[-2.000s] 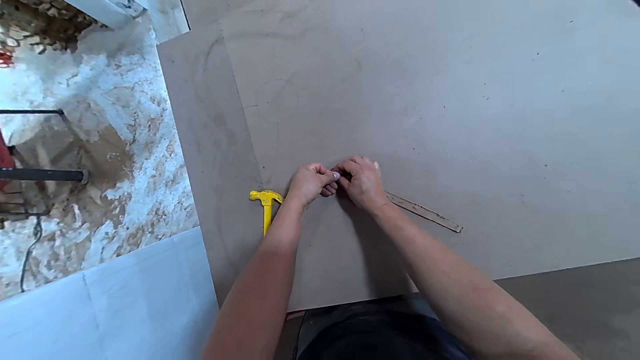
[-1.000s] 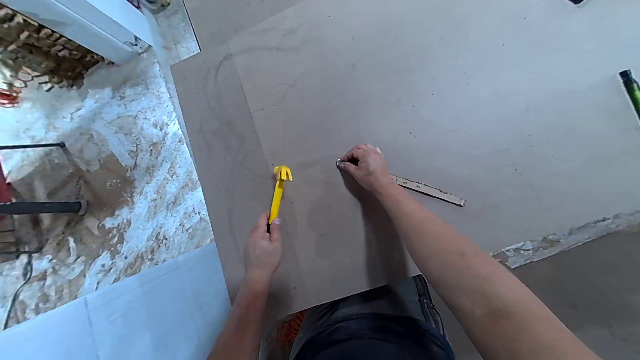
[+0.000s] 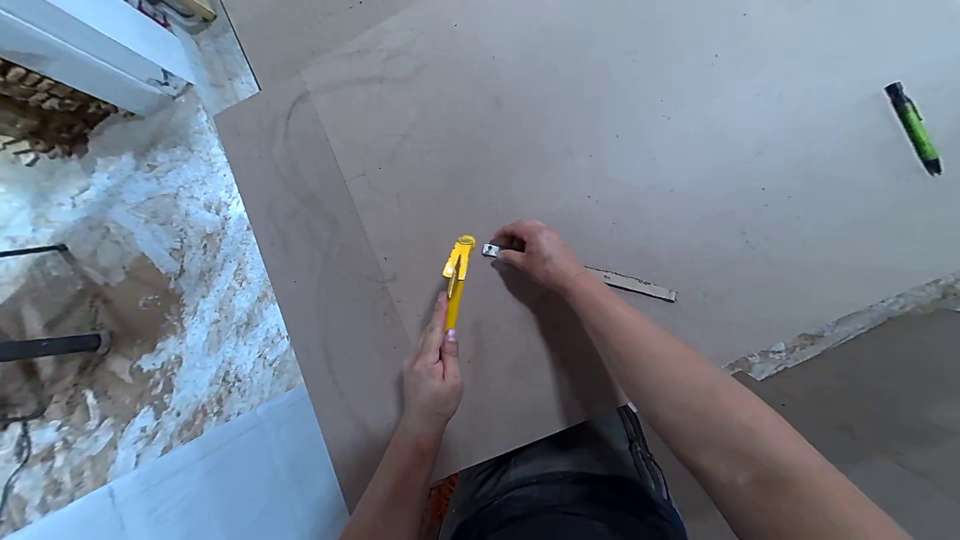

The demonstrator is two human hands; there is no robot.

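My left hand (image 3: pixel 435 367) grips the handle of a yellow claw hammer (image 3: pixel 459 262), its head pointing away from me over the grey-brown board (image 3: pixel 525 135). Just right of the hammer head, my right hand (image 3: pixel 536 251) pinches a small pale metallic piece (image 3: pixel 490 250) between fingertips; what kind of piece it is I cannot tell. The hammer head and that piece are close but apart. A thin narrow strip (image 3: pixel 637 285) lies on the board beyond my right wrist, partly hidden by the forearm.
A green and black marker or pen (image 3: pixel 913 129) lies on the board at the right. The board's broken edge (image 3: pixel 840 337) shows at lower right. To the left are a dusty floor (image 3: pixel 217 300), a black pipe (image 3: pixel 52 346) and a pale blue-white panel (image 3: pixel 225 465).
My left hand left the right hand and took hold of the hammer, which lay on the board; it has since brought the hammer beside the right hand. My right hand stays at its pinch.
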